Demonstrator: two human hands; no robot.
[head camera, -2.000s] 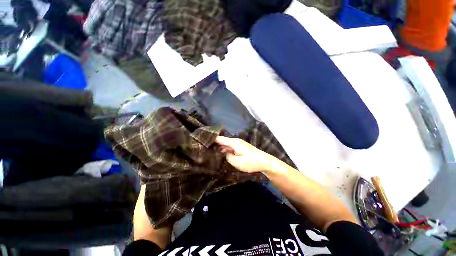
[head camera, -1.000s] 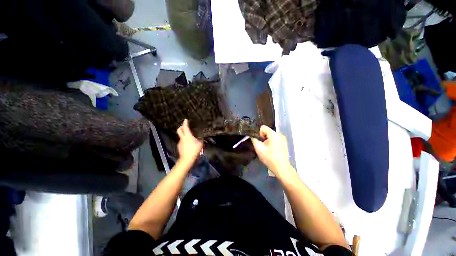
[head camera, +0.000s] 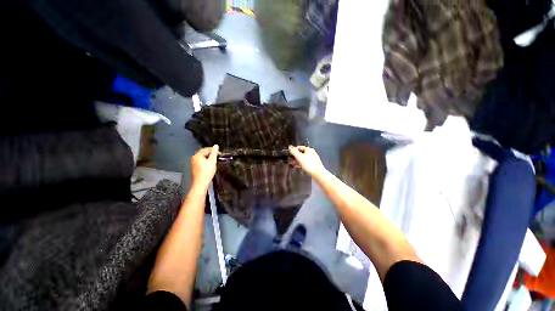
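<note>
A dark brown plaid garment piece (head camera: 258, 185) hangs in front of my body, above the floor. My left hand (head camera: 205, 165) grips the left end of its straight upper edge. My right hand (head camera: 304, 159) grips the right end of the same edge. The edge is stretched nearly level between my two hands. More plaid cloth of the piece spreads beyond the edge, and some hangs below it towards my feet. My fingertips are partly hidden by the cloth.
The navy pressing board (head camera: 499, 228) lies over the white table (head camera: 404, 212) at the right. A plaid pile (head camera: 444, 51) and black cloth (head camera: 517, 103) lie at the upper right. Dark garments (head camera: 67, 164) fill the left side. A thin metal rail (head camera: 216, 237) stands left of my feet.
My view has turned left, so the table and board appear further right. My hands have spread slightly apart, and the garment's edge is now straight and level between them.
</note>
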